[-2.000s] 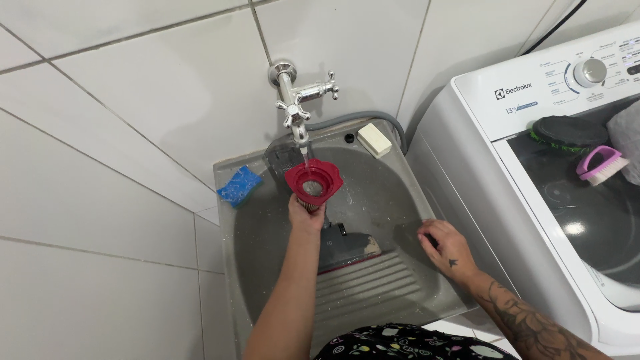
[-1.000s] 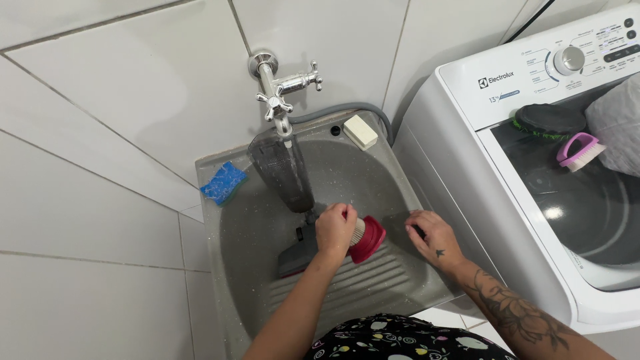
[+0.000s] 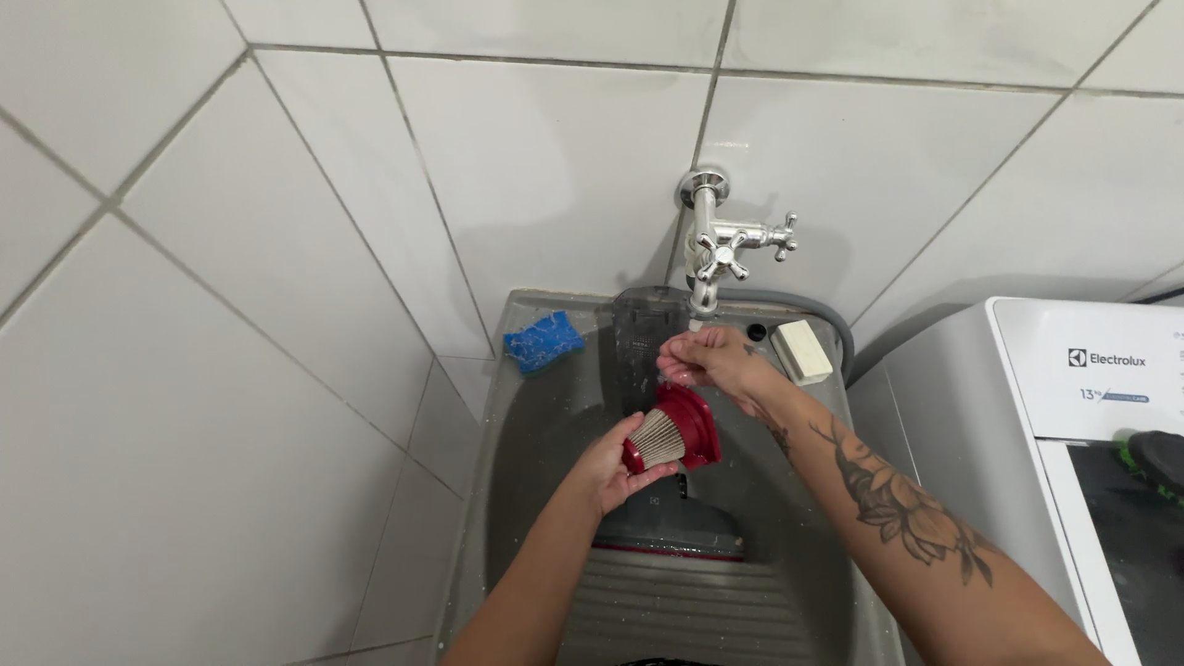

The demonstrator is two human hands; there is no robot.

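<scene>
My left hand [image 3: 615, 467] holds a red plastic vacuum filter [image 3: 673, 430] with pale pleats, its wide rim facing up and right. Just above it, my right hand [image 3: 708, 361] is under the spout of the chrome tap [image 3: 705, 277], fingers bent and wet, with nothing seen in them. Behind the hands, a translucent dark vacuum dust container [image 3: 643, 338] leans at the back of the grey laundry sink [image 3: 518, 592]. Below the filter lies a grey vacuum floor head [image 3: 671, 527] with a red lower edge.
A blue sponge [image 3: 544, 342] lies on the sink's back left corner. A pale soap bar [image 3: 803, 352] and a grey hose [image 3: 795, 300] are at the back right. To the right stands a white washing machine [image 3: 953, 398] with a dark brush [image 3: 1156, 462] on its lid.
My right hand has moved from the sink's right side to the tap. My left hand has brought the filter from low in the sink up toward the tap. The view has shifted.
</scene>
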